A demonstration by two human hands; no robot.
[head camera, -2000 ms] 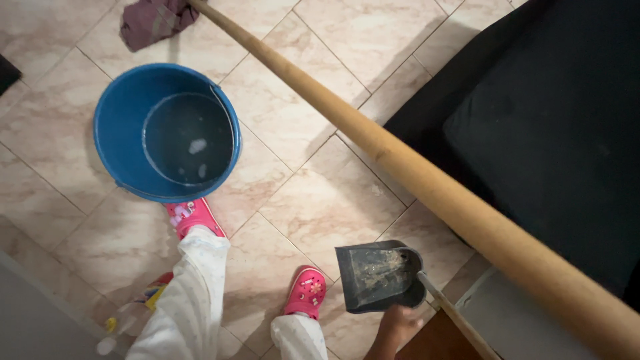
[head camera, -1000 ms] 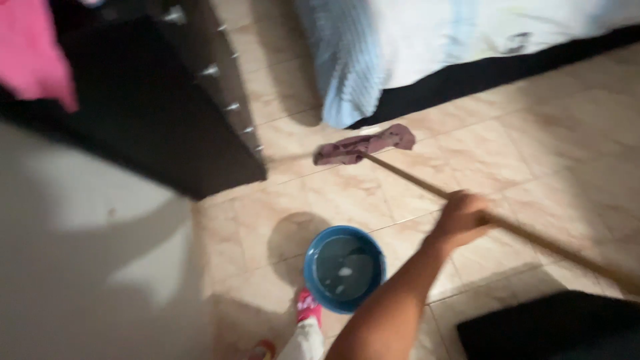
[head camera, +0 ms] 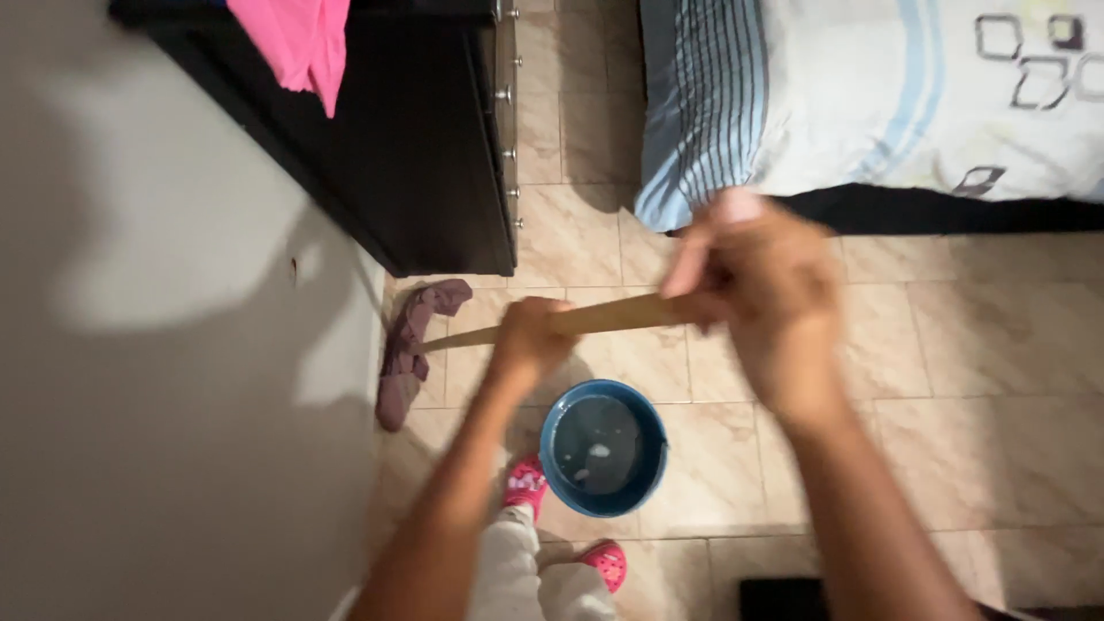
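Note:
My left hand (head camera: 533, 332) is closed around the middle of a wooden pole (head camera: 612, 316). Nearer the camera, my right hand (head camera: 759, 285) is at the pole's upper end, blurred, with its fingers curled about it. At the far end of the pole a purple-brown cloth (head camera: 405, 349) lies on the tiled floor against the foot of the wall. A blue bucket (head camera: 661, 448) of cloudy water with some foam stands below the pole, beside my pink clogs (head camera: 526, 483).
A black chest of drawers (head camera: 405, 138) with a pink cloth (head camera: 302, 43) hanging over it stands by the wall (head camera: 172, 345). A bed (head camera: 845, 103) with a patterned sheet is at the upper right. A black object (head camera: 780, 599) lies at the bottom edge.
The cloth on the pole has moved left, from near the bed to the wall by the chest. Both hands now show at the pole; one hand showed on it a second ago. The view has shifted greatly.

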